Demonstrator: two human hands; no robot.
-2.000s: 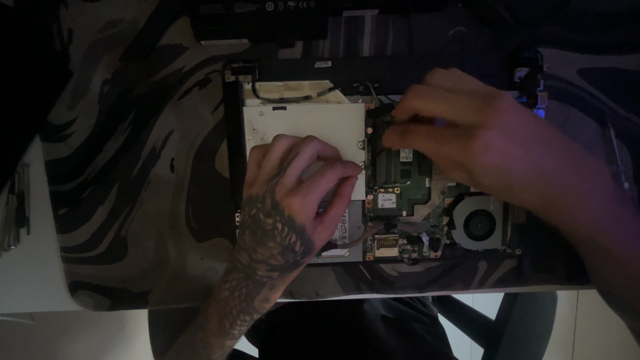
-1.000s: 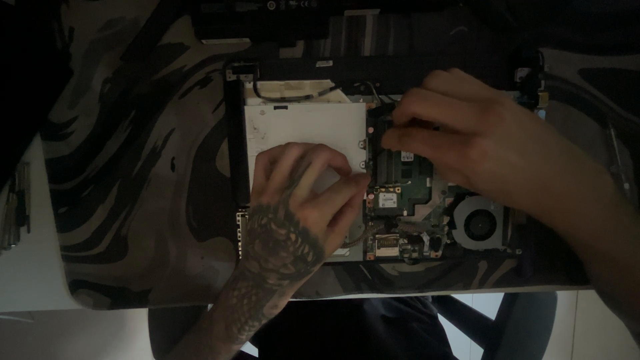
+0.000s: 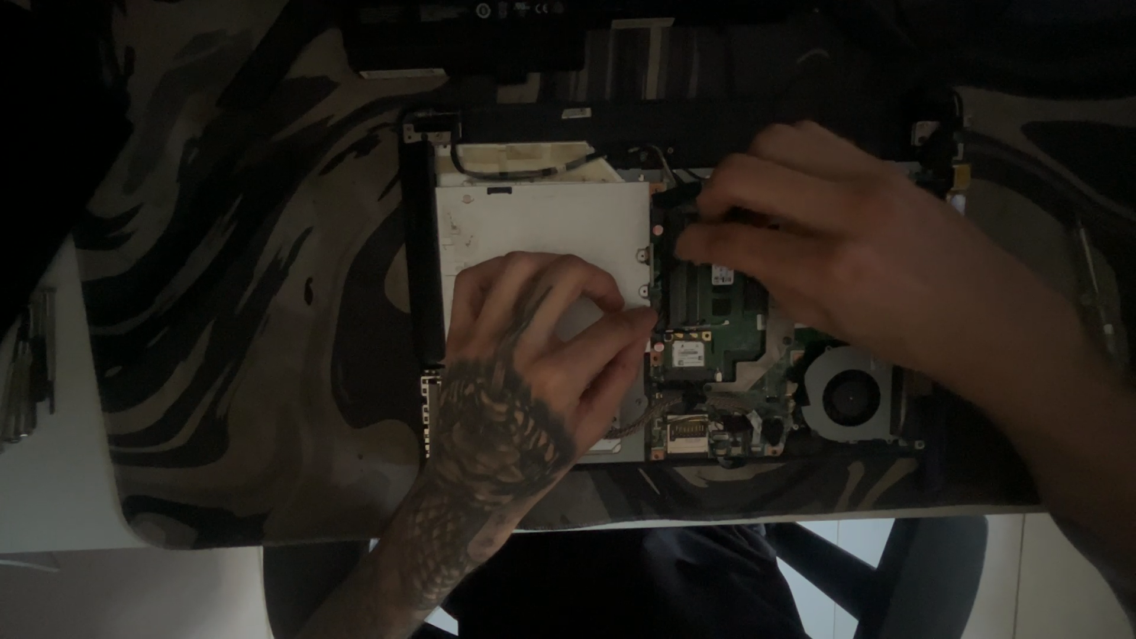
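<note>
An opened laptop base lies on the mat, its green circuit board [image 3: 744, 348] exposed right of a flat silver optical drive [image 3: 550, 222]. My left hand [image 3: 541, 355] rests over the drive, with thumb and index fingertips close together at the board's left edge; whether they pinch anything is too dark to tell. My right hand [image 3: 799, 231] is above the board's upper part, thumb and fingers bent near the memory modules and a thin cable; its fingertips' contact is unclear. Below the modules sits a small wireless card [image 3: 687, 352]. A cooling fan [image 3: 849, 395] is at the lower right.
A black laptop battery [image 3: 470, 40] lies beyond the laptop. Several slim tools, apparently screwdrivers [image 3: 31, 373], rest at the table's left edge. The swirl-patterned mat [image 3: 266, 355] lies under the laptop. A chair and dark clothing show below the table edge.
Both hands stay in nearly the same places. The left hand's fingers have shifted slightly at the drive's edge. The bluish light seen at the right two seconds ago has faded.
</note>
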